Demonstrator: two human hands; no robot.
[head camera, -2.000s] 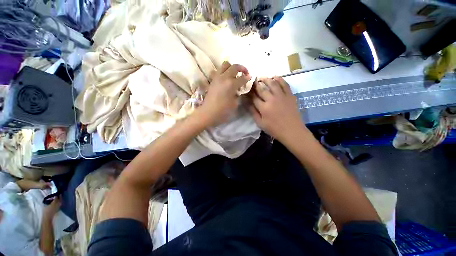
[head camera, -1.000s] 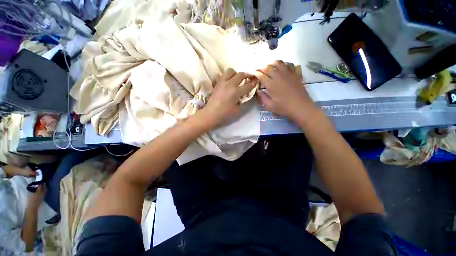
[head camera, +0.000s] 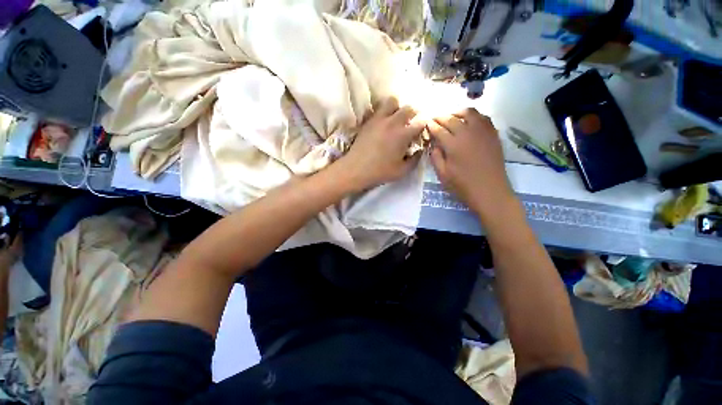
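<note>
A large cream garment (head camera: 261, 103) lies heaped on the table, with a gathered seam (head camera: 336, 148) puckered beside my left wrist. Its lower edge hangs over the table front. My left hand (head camera: 389, 144) pinches the fabric edge below the bright lamp glare. My right hand (head camera: 469, 154) is close beside it, fingertips on the same edge, nearly touching the left. The sewing machine's small metal parts (head camera: 473, 67) show just beyond my hands. The needle is lost in the glare.
A black smartphone (head camera: 595, 130) and green-blue thread snips (head camera: 537, 149) lie right of my hands. A measuring scale (head camera: 546, 213) runs along the front edge. A yellow item (head camera: 682, 207) lies far right. Scraps (head camera: 629, 281) hang below. A grey fan-vented box (head camera: 49, 63) stands left. A person's arm shows at the left rim.
The view has shifted and turned, so the phone and snips sit lower and farther right. My right hand has come in beside the left at the fabric edge. Both hands still work at the cloth.
</note>
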